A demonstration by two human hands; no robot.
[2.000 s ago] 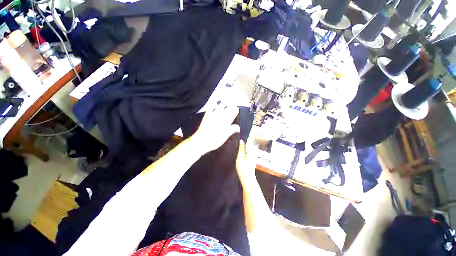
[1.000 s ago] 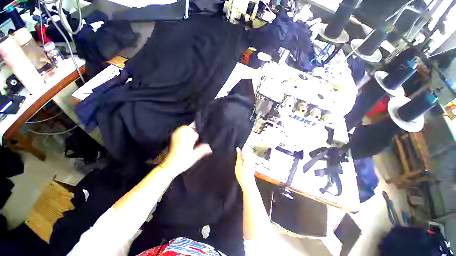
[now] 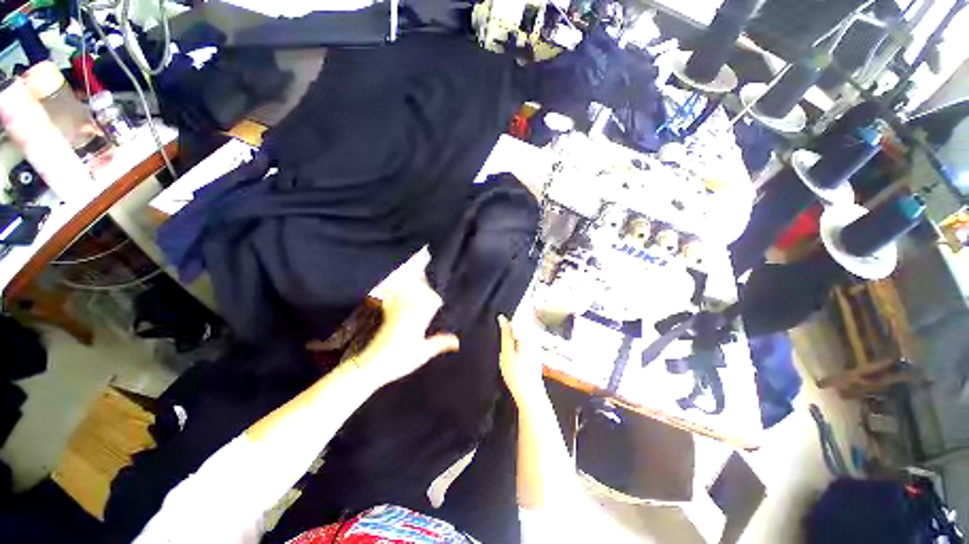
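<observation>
A dark garment piece (image 3: pixel 483 250) lies bunched at the left side of the white JUKI overlock machine (image 3: pixel 638 213) and hangs over the table edge to my lap. My left hand (image 3: pixel 409 329) lies on the cloth's left side, thumb spread, fingertips partly hidden at a fold. My right hand (image 3: pixel 512 356) lies along the cloth's right edge near the table edge, fingers up. Whether either hand pinches the cloth cannot be told. The needle area is partly hidden by the cloth.
A large dark garment bundle (image 3: pixel 351 159) covers the table at left. Dark strips (image 3: pixel 696 345) lie right of the machine. Thread cones (image 3: pixel 893 218) stand at upper right. An open carton (image 3: pixel 638 446) sits below the table edge. A wood-edged table (image 3: pixel 106 191) stands at far left.
The garment piece, earlier flat and narrow at the machine, is now bunched beside it. My left hand has moved back from the machine toward my lap. My right hand is slightly lower.
</observation>
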